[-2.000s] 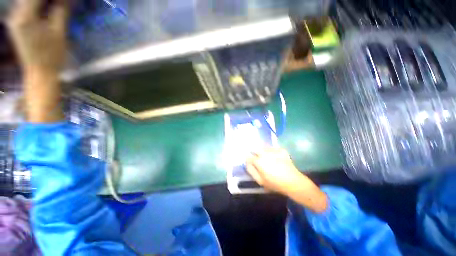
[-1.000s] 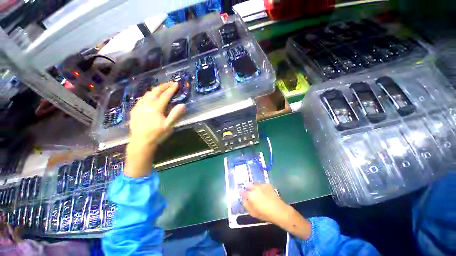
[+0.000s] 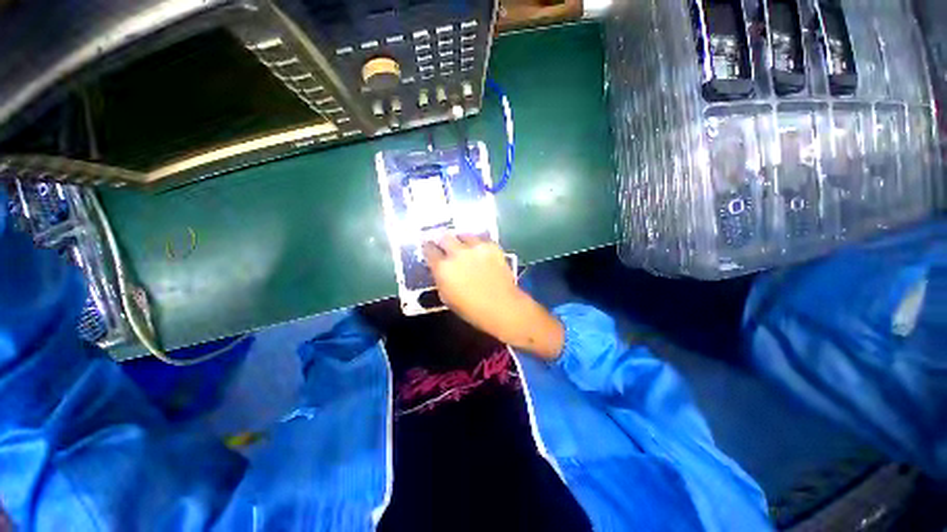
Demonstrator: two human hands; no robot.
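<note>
The silver-white test plate [image 3: 421,299] lies on the green mat in front of the tester, with glare over much of it. A phone with a glowing white screen [image 3: 427,194] lies on its left side. My right hand [image 3: 476,278] rests over the plate's near half, fingertips at the phone's lower part. Glare and the fingers hide whether it grips anything. My left hand is out of the picture; only the blue left sleeve [image 3: 62,405] shows at the left edge.
The grey tester [image 3: 358,62] stands behind the plate. A blue cable [image 3: 509,135] loops at the plate's far right. Stacked blister trays [image 3: 768,187] with phones stand at the right. A pale cable [image 3: 130,296] and a small yellowish loop [image 3: 182,243] lie at the left. Another person's blue sleeve [image 3: 851,333] is at the right.
The view has tilted down, and the tray on top of the tester is out of view. My left hand, which was at that tray, has left the picture. My right hand remains at the plate.
</note>
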